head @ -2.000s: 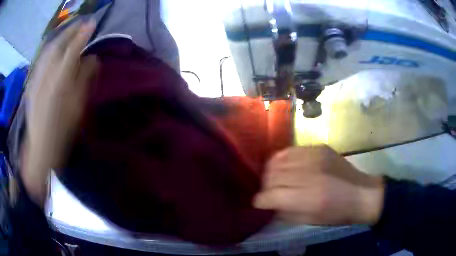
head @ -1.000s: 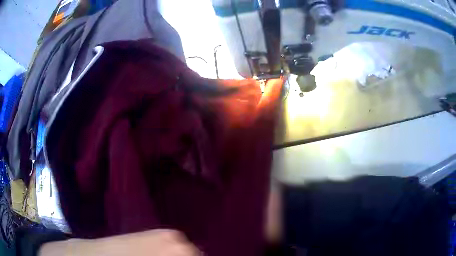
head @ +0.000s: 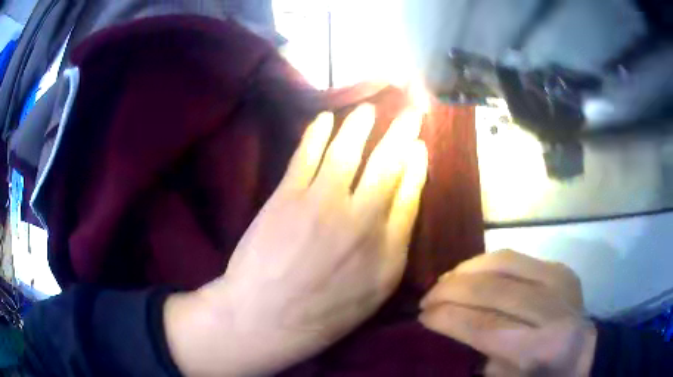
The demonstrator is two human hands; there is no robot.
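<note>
The maroon fabric panel [head: 184, 96] lies bunched on the table, and its right part runs flat under the machine head, glowing reddish by the lamp. White piping [head: 60, 132] edges its left side. My left hand [head: 317, 235] lies flat on the cloth with fingers spread, fingertips just below the bright needle area. My right hand [head: 509, 309] is closed on the cloth near its right edge, closer to me. The presser foot and needle are lost in glare and blur.
The blurred sewing machine head [head: 531, 44] overhangs at the upper right. The metallic machine bed [head: 605, 184] lies right of the cloth. Grey fabric [head: 184, 11] lies behind and left of the maroon. A blue crate shows at the far left edge.
My left hand has moved from the lower left onto the cloth below the needle. My right hand has come into view, gripping the cloth edge. The machine head looks nearer and blurred.
</note>
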